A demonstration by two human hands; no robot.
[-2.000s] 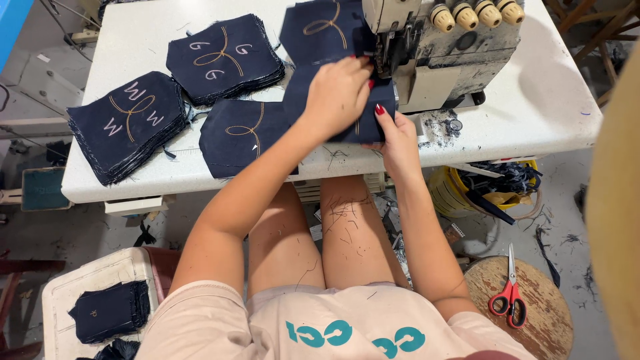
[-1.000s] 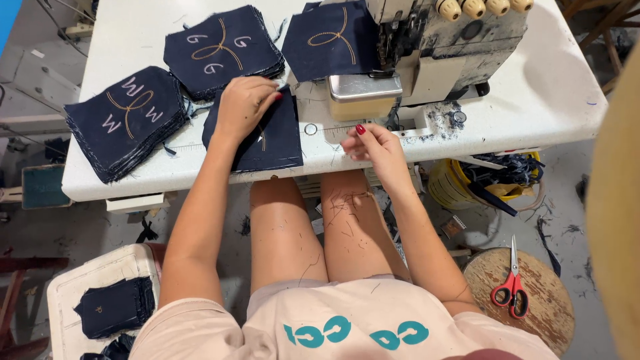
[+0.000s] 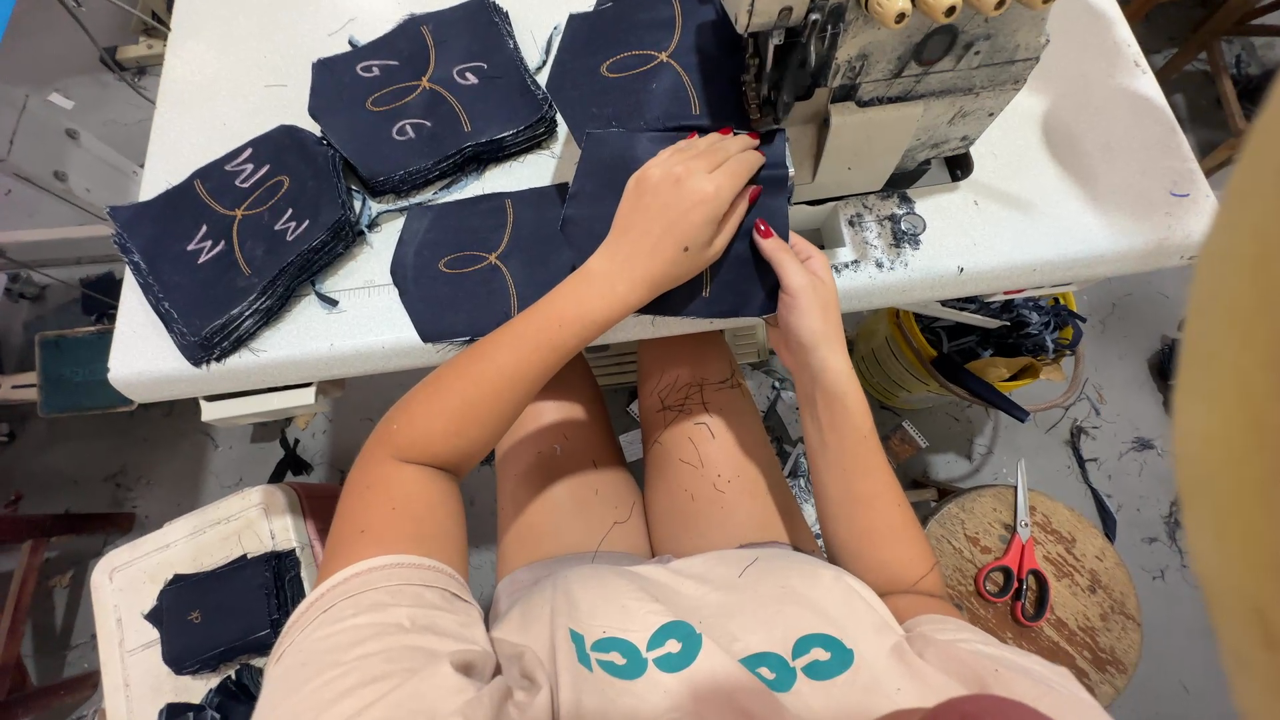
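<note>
My left hand (image 3: pixel 690 215) lies flat, fingers together, on a dark navy fabric pocket piece (image 3: pixel 610 190) in front of the overlock sewing machine (image 3: pixel 870 90). My right hand (image 3: pixel 805 290) pinches that piece's right edge, thumb on top. Part of the piece is hidden under my left hand. Left of it lies another navy piece (image 3: pixel 470 230) with tan loop stitching, partly beneath my left forearm. A further stitched piece (image 3: pixel 640 80) reaches the machine's needle area. Two stacks of pocket pieces, one chalked G (image 3: pixel 425 90) and one chalked M (image 3: pixel 235 230), sit at the left.
The white table edge (image 3: pixel 290 375) runs before me. Below its right side hangs a yellow bucket (image 3: pixel 890 360) of scraps. Red-handled scissors (image 3: pixel 1015 570) lie on a round wooden stool (image 3: pixel 1090 610). A white lid (image 3: pixel 125 590) at lower left holds more navy pieces (image 3: pixel 215 615).
A second ago my left hand was on the fabric at the left and my right hand held nothing. Both hands are now on a piece before the machine, covering the metal plate seen there earlier.
</note>
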